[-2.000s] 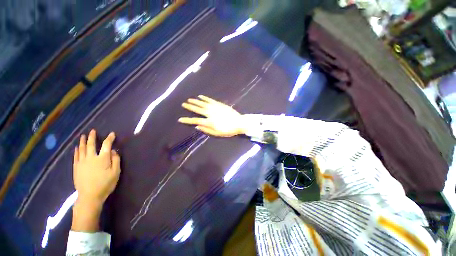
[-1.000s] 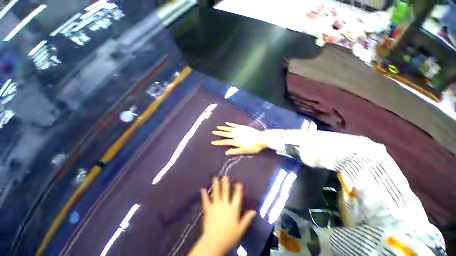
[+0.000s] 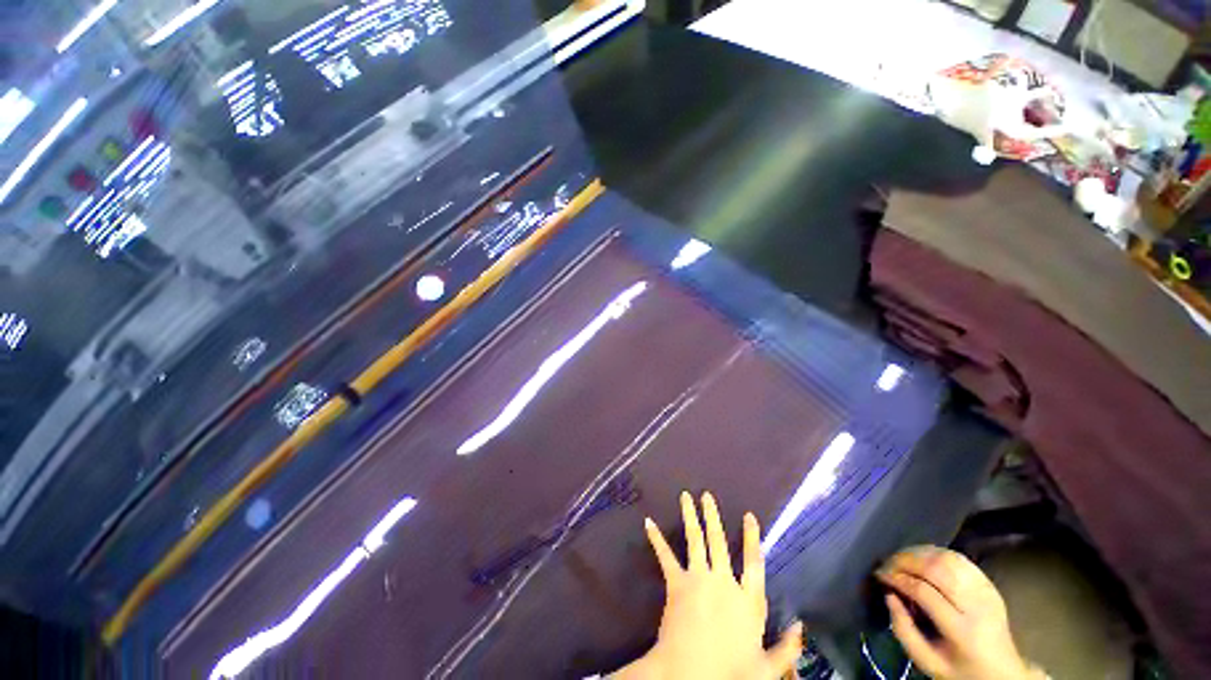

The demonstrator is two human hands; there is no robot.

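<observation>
A dark maroon cut panel lies in the clear bluish sewing template, with white double lines and lamp reflections across it. An amber strip runs along the panel's far left side. My left hand lies flat, fingers spread, on the panel's near part at the bottom centre, holding nothing. My right hand is off the template's near right edge, at the bottom right, with fingers curled and thumb near the fingertips. Whether it holds anything cannot be told.
The glossy clear cover sheet stands raised beyond the amber strip, full of reflections. The black table shows behind the template. A stack of maroon cut panels with a brown-taupe top piece lies at the right, near a round tan stool.
My left hand has moved right along the panel. My right hand has left the panel and moved down beyond its near right edge, its fingers now curled. The view has shifted, showing more raised cover sheet.
</observation>
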